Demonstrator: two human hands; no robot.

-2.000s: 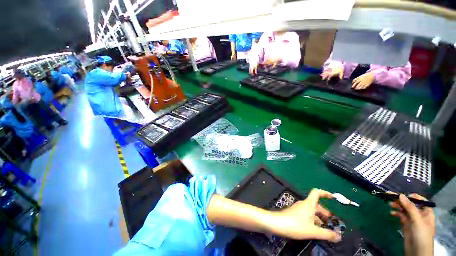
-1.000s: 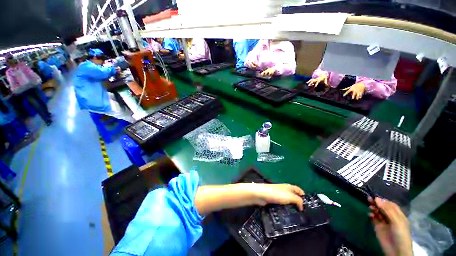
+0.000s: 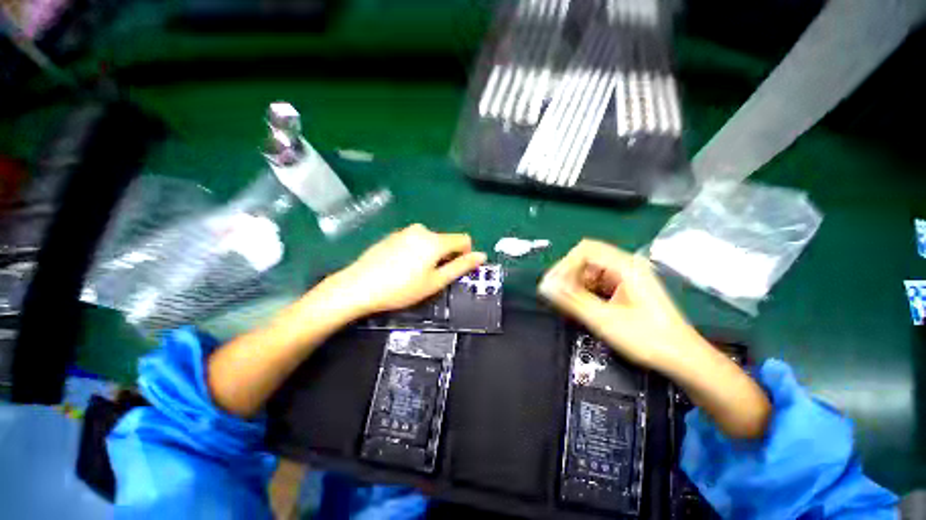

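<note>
My left hand (image 3: 406, 269) grips a dark smartphone assembly (image 3: 475, 308) lying sideways across the tray's far edge, its thumb and finger beside the camera lens area (image 3: 489, 279). The hand hides the phone's other end. My right hand (image 3: 619, 305) is blurred, with curled fingers, above the top of another phone (image 3: 604, 437). Whether it holds anything is unclear; no tweezers can be made out. One more open-backed phone (image 3: 408, 401) with a printed battery lies in the black phone tray (image 3: 503, 406).
Beyond the tray lies a small white piece (image 3: 521, 246). A black box (image 3: 579, 168) with white dot sheets is at the far side. A plastic bag (image 3: 739, 244) is right. A white bottle (image 3: 310, 181) and clear liner sheets (image 3: 193, 254) are left. Blue-and-white labels (image 3: 917, 302) are far right.
The view has turned down to the tray. My left hand now has the phone sideways at the tray's far edge. My right hand has come in close beside it, over the tray.
</note>
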